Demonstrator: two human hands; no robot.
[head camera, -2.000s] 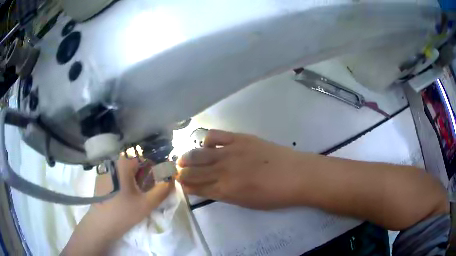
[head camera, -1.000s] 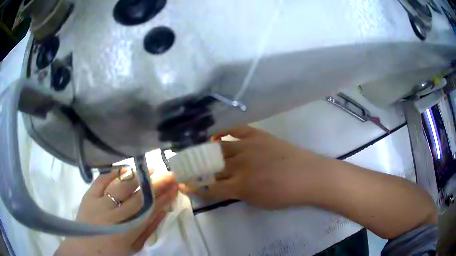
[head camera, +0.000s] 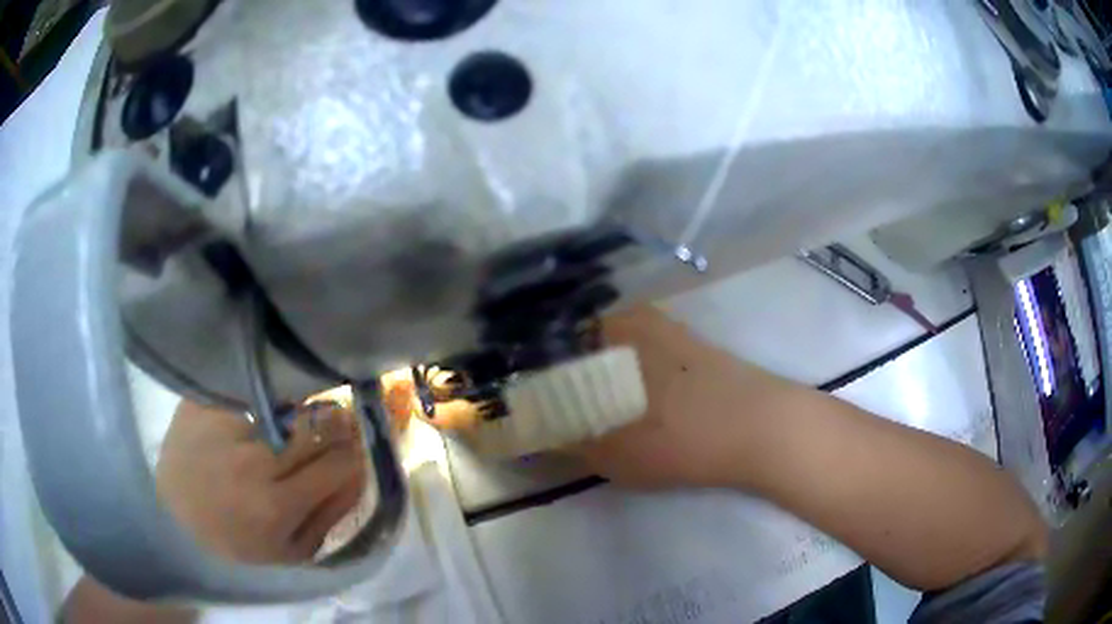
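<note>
White fabric (head camera: 427, 518) runs from the lit needle area down towards me, with a narrow folded strip along it. My left hand (head camera: 262, 475) lies on the cloth left of the needle area, fingers bent, partly behind the pale curved guard (head camera: 55, 378); its grip is unclear. My right hand (head camera: 652, 408) reaches in from the right, its fingers mostly hidden behind the cream ribbed knob (head camera: 579, 402). Fingertips show in the bright light by small metal parts (head camera: 445, 384). The needle tip and seam cannot be made out.
The sewing machine head (head camera: 354, 159) fills the upper view, with a white thread across it. Silver snips (head camera: 845, 271) with a reddish tail lie on the bed at right. A dark phone (head camera: 1058, 354) stands in an open box at the far right.
The view has moved closer to the machine head, so the guard and knob look larger. My left hand's fingers are more bent and further behind the guard. My right hand's fingers are more hidden.
</note>
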